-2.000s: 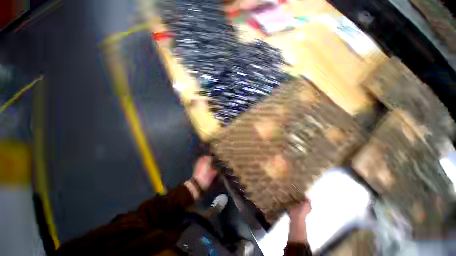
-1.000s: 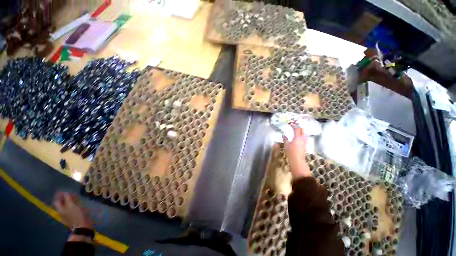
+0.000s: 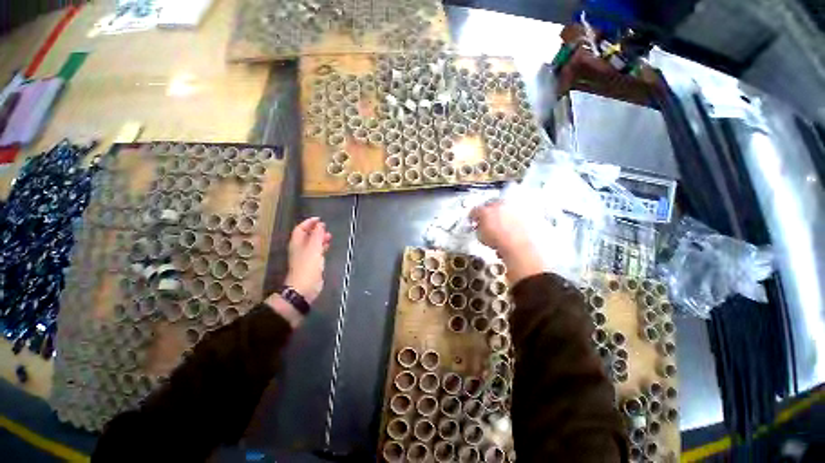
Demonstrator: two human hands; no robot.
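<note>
My right hand (image 3: 499, 230) is at a crumpled clear plastic bag (image 3: 552, 201), its fingertips on the bag's left part; the bag looks pinched in them. My left hand (image 3: 308, 257) is over the grey metal surface with fingers apart and nothing in it. A wooden board with standing rings (image 3: 421, 338) lies below my right hand, partly covered by my right sleeve. Another board of rings (image 3: 163, 262) lies on the left, partly under my left sleeve. A third board of rings (image 3: 416, 118) lies beyond my hands, with a few pale pieces on it.
A fourth board (image 3: 339, 25) lies at the back. A bench scale (image 3: 618, 136) stands right of the bags. Another clear bag (image 3: 719, 262) and long black strips (image 3: 746, 362) lie at the right. Small blue-black parts (image 3: 41, 244) are heaped at the far left, near a pink notebook (image 3: 29, 110).
The view has turned, and the boards now sit farther left. My left hand has come from over the floor to the grey surface between the boards. My right hand remains at the bag.
</note>
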